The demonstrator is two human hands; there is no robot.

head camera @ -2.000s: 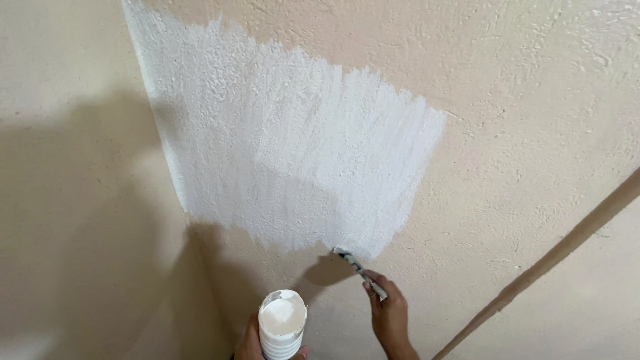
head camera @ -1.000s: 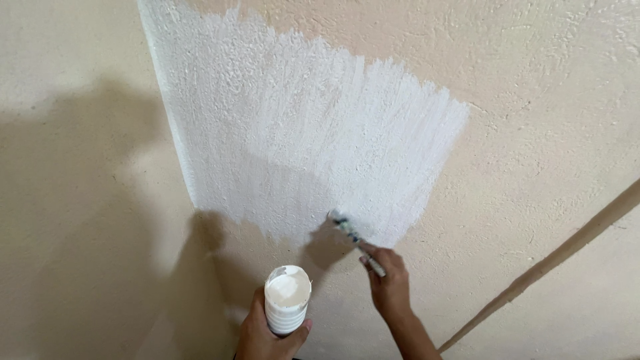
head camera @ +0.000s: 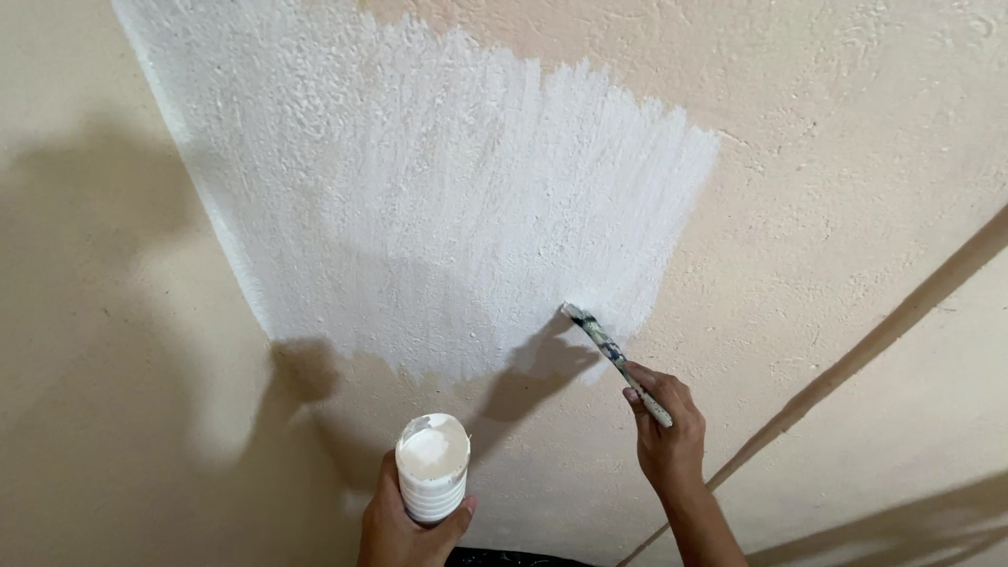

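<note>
My left hand (head camera: 413, 524) is wrapped around a white ribbed plastic cup (head camera: 432, 472) at the bottom centre, with white paint (head camera: 429, 447) inside and paint smears on its rim. To the right, my right hand (head camera: 669, 421) grips the speckled handle of a paintbrush (head camera: 602, 342). The brush slants up to the left, and its bristle end lies at the lower right part of a white painted patch (head camera: 441, 197) on the textured beige wall. Whether the bristles press on the surface is hard to tell.
A beige wall (head camera: 71, 315) meets the painted one at a corner on the left. A brown strip (head camera: 858, 354) crosses diagonally at the right. Something black (head camera: 508, 557) shows at the bottom edge. Shadows of the hands and body fall on the walls.
From two seconds ago to now, the brush in my right hand has moved from the patch's lower edge up into the white area. My left hand still holds the cup.
</note>
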